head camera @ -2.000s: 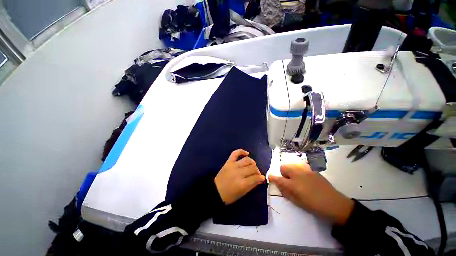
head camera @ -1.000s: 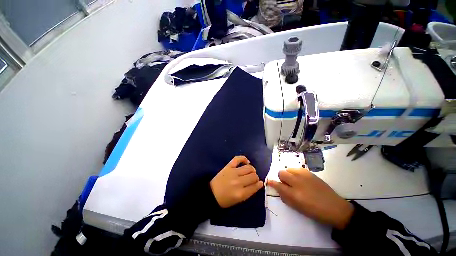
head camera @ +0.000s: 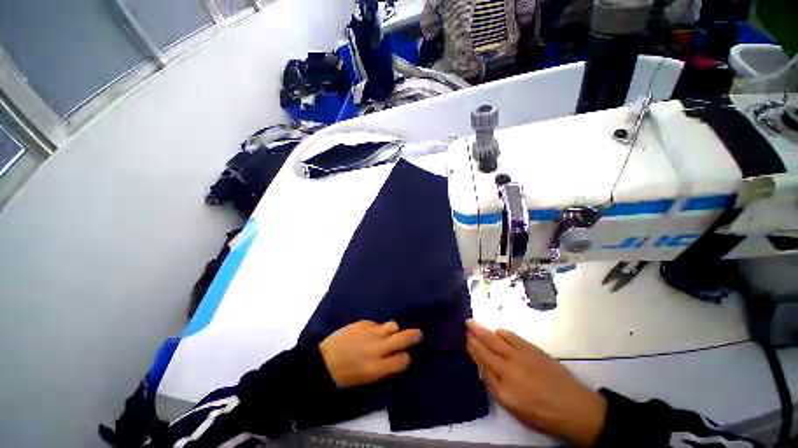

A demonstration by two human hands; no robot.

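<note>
The dark navy garment panel [head camera: 398, 262] lies flat left of the needle area, its right edge running along the machine head. My left hand [head camera: 369, 352] rests on the panel's lower left part, fingers pointing right, thumb and forefinger a little apart. My right hand [head camera: 525, 381] lies flat with its fingertips at the panel's right edge, below the presser foot [head camera: 494, 269]. The white sewing machine head [head camera: 595, 188] stands to the right. A grey block [head camera: 540, 289] sits right of the needle. Whether cloth lies under the foot is unclear.
Thread snips [head camera: 623, 275] lie on the bed at right, beside a dark bundle [head camera: 700, 278]. A dark opening with a pale rim [head camera: 350, 156] shows at the table's back left. Dark cloth heaps [head camera: 254, 171] lie beyond the left edge. A person [head camera: 477, 35] is behind.
The view has tilted up. My left hand has moved left and down over the panel, away from its right edge. My right hand has moved lower, its fingers straighter. The panel's lower end has turned slightly.
</note>
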